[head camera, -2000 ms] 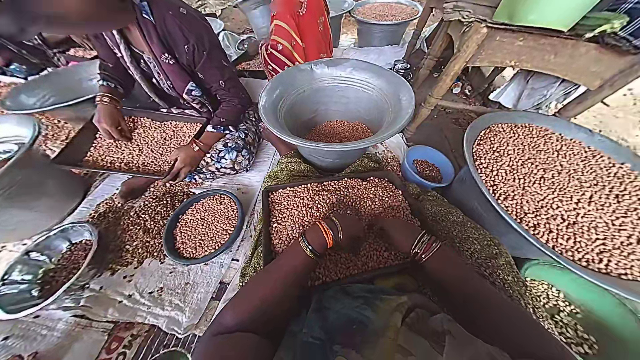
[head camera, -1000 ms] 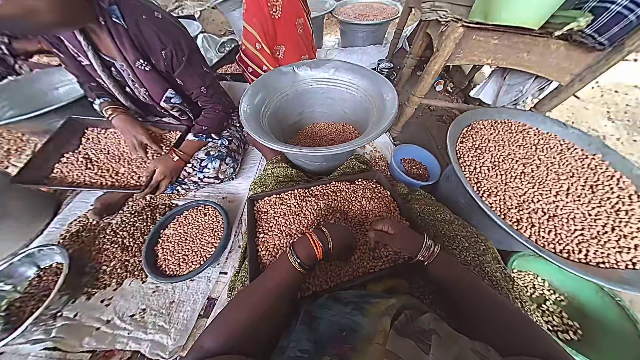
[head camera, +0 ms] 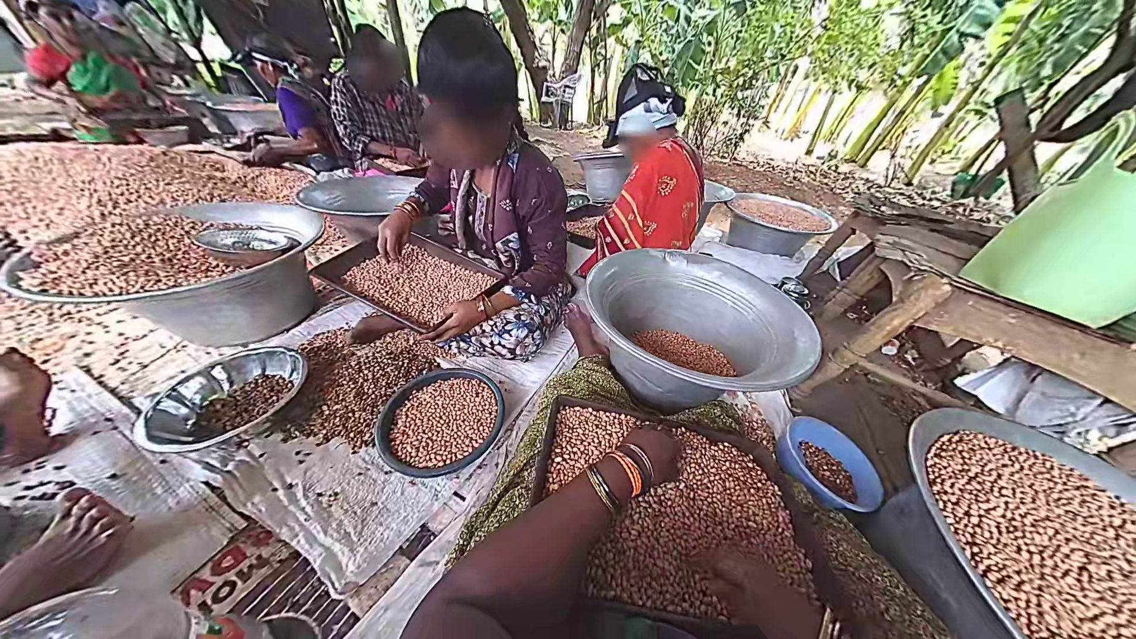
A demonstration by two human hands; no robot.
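Observation:
A dark rectangular tray (head camera: 543,444) full of reddish-brown shelled peanuts (head camera: 657,524) rests on my lap over green patterned cloth. My left hand (head camera: 654,454), with orange and gold bangles at the wrist, lies on the peanuts near the tray's far side; its fingers are partly hidden. My right hand (head camera: 754,586) is blurred, low over the peanuts near the tray's near right corner, and its finger positions are unclear. Beyond the tray stands a large metal basin (head camera: 772,328) with some peanuts at its bottom. A blue plastic bowl (head camera: 870,484) holding darker pieces sits right of the tray.
At right is a wide metal basin (head camera: 932,426) heaped with peanuts, below a wooden bench (head camera: 1047,346). Left are a dark-rimmed round container (head camera: 382,435) of peanuts, a steel bowl (head camera: 160,426) and a loose pile (head camera: 364,382). A co-worker (head camera: 524,213) sits beyond with a tray (head camera: 337,275).
The view has swung up and left. My right hand has moved toward the near right of the tray, away from my left hand. The co-worker's hand has lifted from the peanuts.

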